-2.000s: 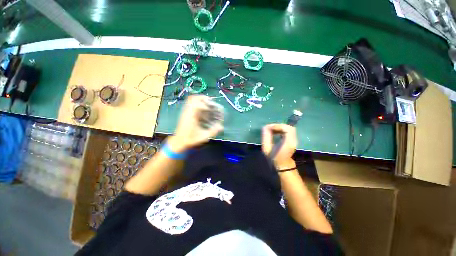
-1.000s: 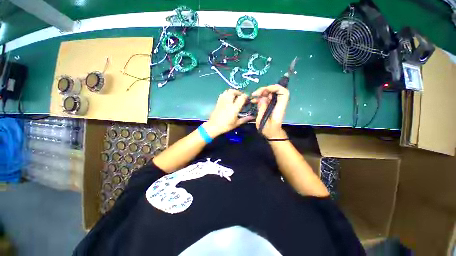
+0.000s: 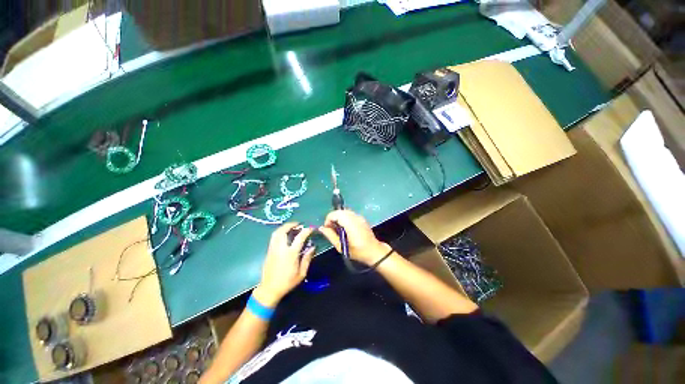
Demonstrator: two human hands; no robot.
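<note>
My left hand (image 3: pixel 284 262), with a blue wristband, holds a small dark round part (image 3: pixel 302 238), probably a motor stator, at the bench's near edge. The fingers hide most of it. My right hand (image 3: pixel 354 238) holds the black soldering iron (image 3: pixel 338 201), its thin metal tip pointing up and away from me. The fingertips of both hands are close together at the part. Several green ring circuit boards (image 3: pixel 198 225) with red, black and white lead wires lie on the bench left of my hands. Three stators (image 3: pixel 82 307) stand on the cardboard sheet (image 3: pixel 113 277) at the left.
A black fume fan (image 3: pixel 373 120) and a soldering station (image 3: pixel 430 129) stand at the back, beside folded cardboard (image 3: pixel 518 120). Below the bench are a carton of stators (image 3: pixel 173 361) and an open carton (image 3: pixel 529 255) with tangled small parts (image 3: pixel 469 266).
The view has swung to the right and tilted. The hands have come together since the oldest frame, and the left hand still holds its part, the right hand the iron.
</note>
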